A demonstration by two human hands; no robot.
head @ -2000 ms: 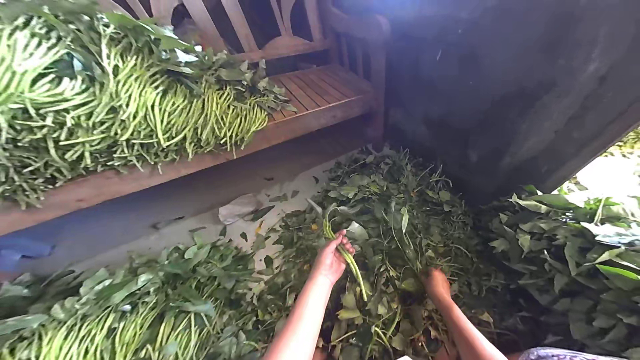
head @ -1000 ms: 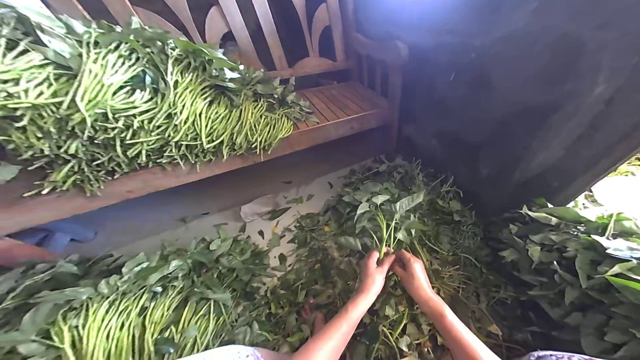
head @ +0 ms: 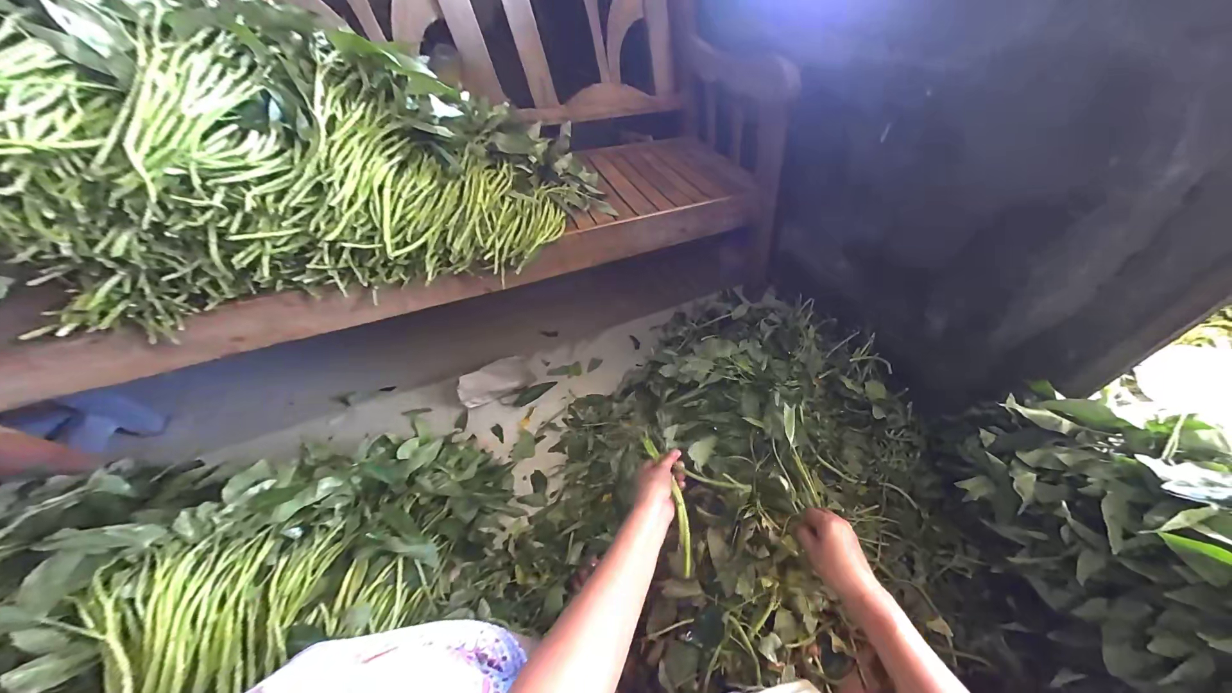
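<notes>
Between my knees rises a heap of loose leafy green stems (head: 741, 375). My left hand (head: 662, 481) is closed on a few green stems (head: 682, 529), which hang below the fingers over the heap's left part. Farther right, my right hand (head: 826, 539) pinches a leafy stem (head: 801, 472) at the heap's surface; its fingertips are partly hidden. Beside my left leg lies a pile of leafy stems (head: 221, 606) with their stalks side by side. A larger pile of aligned green stalks (head: 385, 192) covers much of the wooden bench (head: 664, 223).
At the right stands another pile of large green leaves (head: 1107, 539), near a dark wall (head: 982, 192). A crumpled pale scrap (head: 496, 381) and fallen leaves lie on the floor (head: 423, 409). Blue cloth (head: 106, 419) is under the bench at the left.
One second ago both hands were together on a leafy stem above the heap. They have moved apart, the left with a few stems, the right down at the heap on a leafy stem.
</notes>
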